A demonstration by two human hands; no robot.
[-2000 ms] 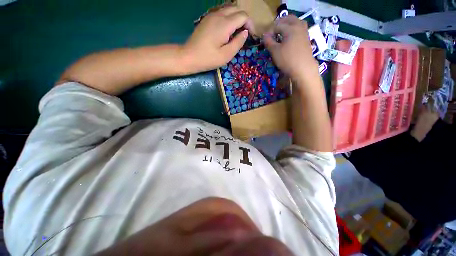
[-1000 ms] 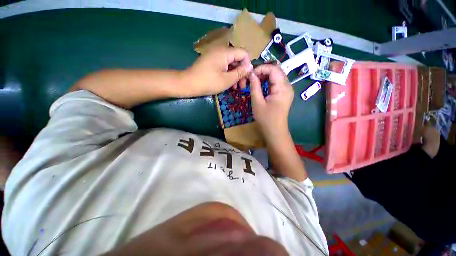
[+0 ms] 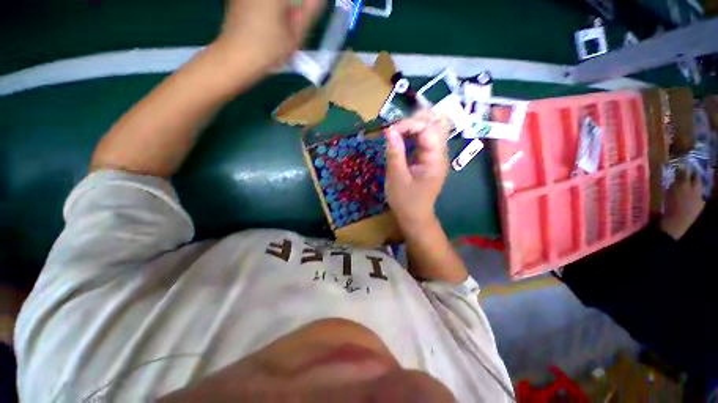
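My left hand (image 3: 272, 27) is raised at the top edge, partly cut off and blurred. It holds a blurred white housing (image 3: 319, 64) with a bright blue part (image 3: 352, 16). My right hand (image 3: 417, 169) is over the right side of the open carton (image 3: 316, 187), thumb and fingers bent close together; whether something small is between them cannot be told. Blue cells (image 3: 346, 208) with bunched red leads (image 3: 350, 171) fill the carton. White housings (image 3: 504, 118) lie just beyond and right of my right hand. A small oval white part (image 3: 468, 154) lies beside them.
Torn carton flaps (image 3: 358, 88) stick up behind the carton. A pink compartment tray (image 3: 543, 185) is on the right, with a white unit (image 3: 589, 146) on it. A person's dark sleeve (image 3: 630, 271) and hand (image 3: 683, 206) are beyond it. A white housing (image 3: 590, 41) lies far right.
My hands were together over the carton and are now apart. My left hand has moved up and away with the white housing. My right hand stays by the carton, uncovering more cells.
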